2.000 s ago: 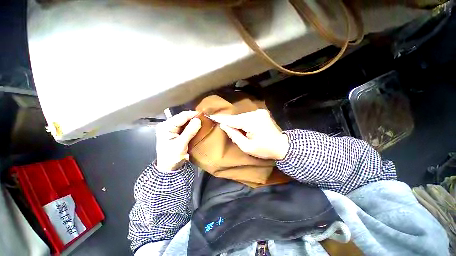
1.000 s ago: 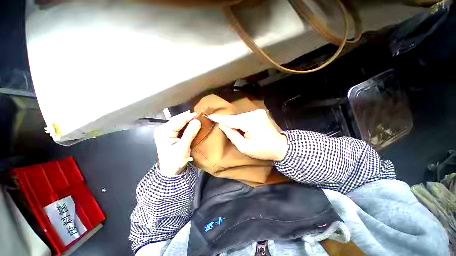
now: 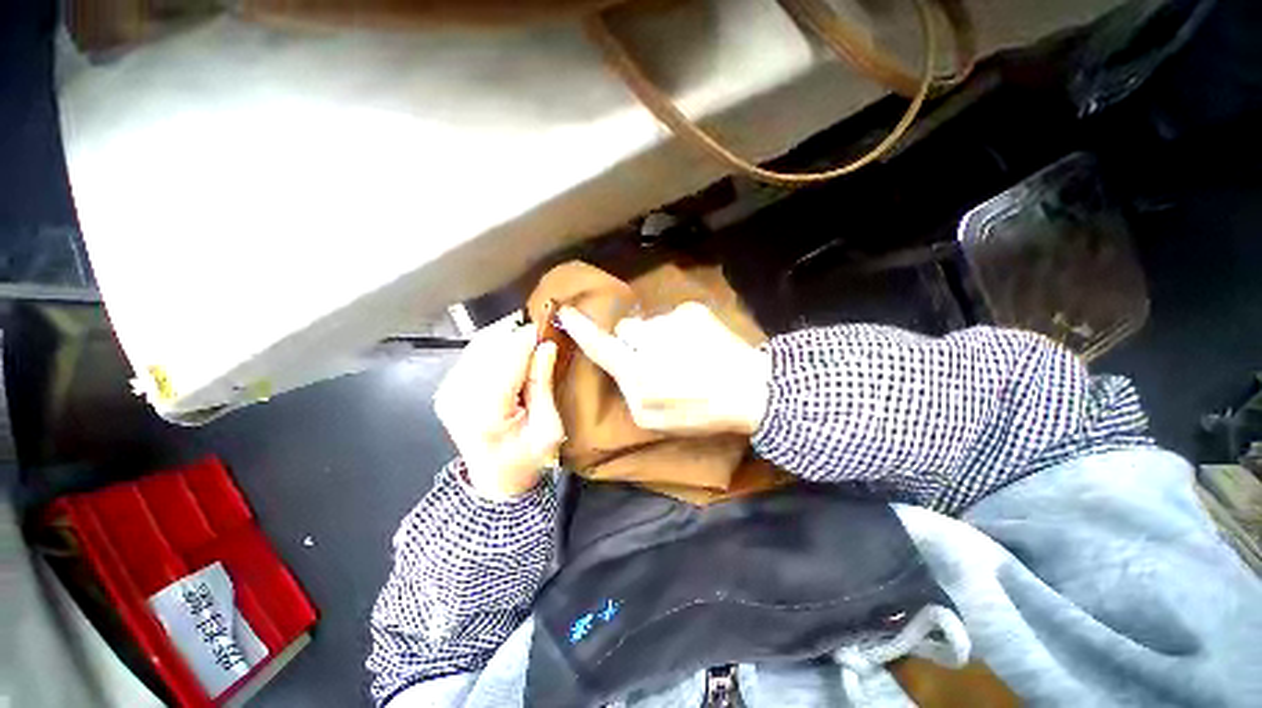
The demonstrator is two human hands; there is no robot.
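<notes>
A soft tan-brown cloth bag panel lies bunched above my lap. My left hand pinches its folded edge between thumb and fingers. A darker orange-brown leather trim shows between my hands. My right hand is at the same edge, its index fingertip pointing at the pinched spot beside my left fingertips. A small dark mark shows at that spot. I cannot tell whether my right fingers hold a thin tool or thread.
A white-covered table stands ahead, with long tan bag handles hanging over its edge. A red plastic bin with a white label is at the lower left. A clear plastic tub is at the right. A dark grey apron covers my lap.
My left hand has turned more upright around the fold. My right hand has rotated, its index finger now extended to the edge. The view has shifted slightly.
</notes>
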